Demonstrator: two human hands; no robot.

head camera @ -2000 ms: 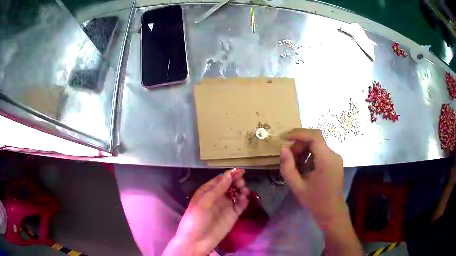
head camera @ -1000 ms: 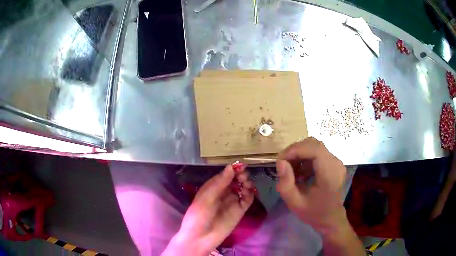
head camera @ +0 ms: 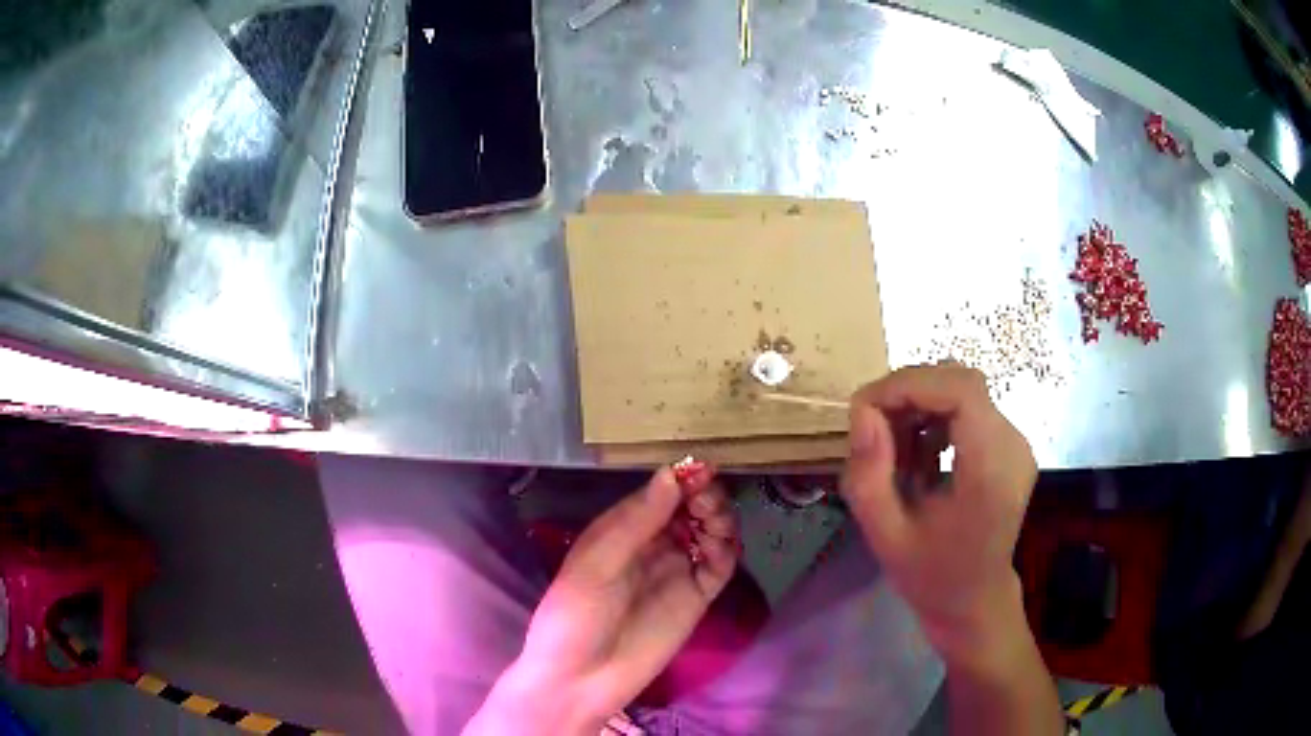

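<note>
My left hand (head camera: 626,575) is below the bench edge and pinches a small red piece (head camera: 692,472) with a pale spot between thumb and finger. More red pieces lie against its curled fingers. My right hand (head camera: 942,496) holds a thin straw-coloured stick (head camera: 808,403) over the lower right of the tan cardboard pad (head camera: 690,309). The stick's tip is just below a white glue dab (head camera: 771,368) with brown specks around it. Whether the tip touches the cardboard cannot be told.
A black smartphone (head camera: 475,115) lies at upper left. Pale specks (head camera: 1006,338) and a red heap (head camera: 1111,285) lie right of the cardboard. A thin dark tool rests on a white scrap (head camera: 1057,101). A clear-sided box (head camera: 324,216) stands left. Red stools (head camera: 65,597) are below.
The stick was over the glue dab, then close to the red piece in my left hand. Now my right hand has moved up and right, back over the cardboard. My left hand keeps its pinch.
</note>
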